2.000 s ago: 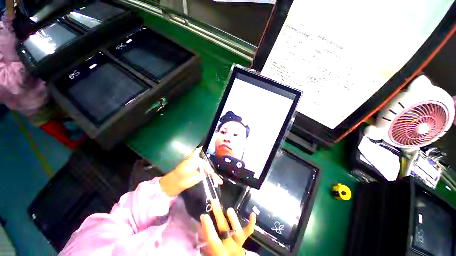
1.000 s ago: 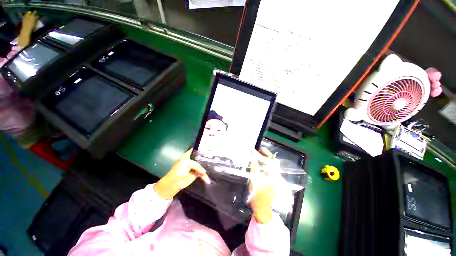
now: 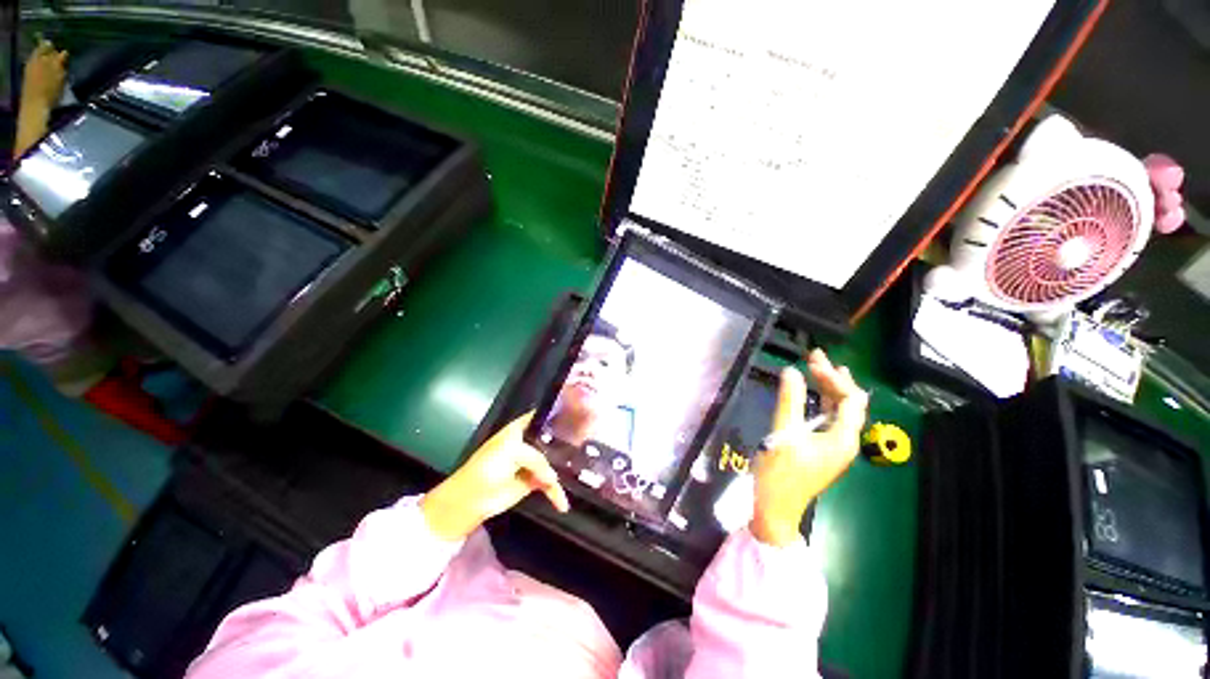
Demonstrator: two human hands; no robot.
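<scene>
A black-framed tablet (image 3: 650, 378) is tilted up in front of me. Its lit screen shows a camera picture of a person, with icons and a handwritten mark at the lower edge. My left hand (image 3: 498, 478) grips its lower left edge, thumb at the front. My right hand (image 3: 807, 444) is raised just right of the tablet, apart from it, fingers bent and partly spread; a pale spot shows between them, and I cannot tell if it is a held thing. Under the tablet is a black foam tray (image 3: 537, 358) with another dark tablet (image 3: 750, 425), largely covered.
At left, a foam tray (image 3: 285, 325) holds two dark tablets, with more tablets beyond and a person's hand (image 3: 43, 80). Behind stands a large white panel (image 3: 809, 133). At right are a fan (image 3: 1062, 239), a yellow item (image 3: 886, 444) and a black tray stack (image 3: 989, 531).
My right hand has left the tablet's lower edge and moved right. The clear glossy sheet seen there earlier no longer shows separately. The held tablet has shifted right and lower and turned slightly.
</scene>
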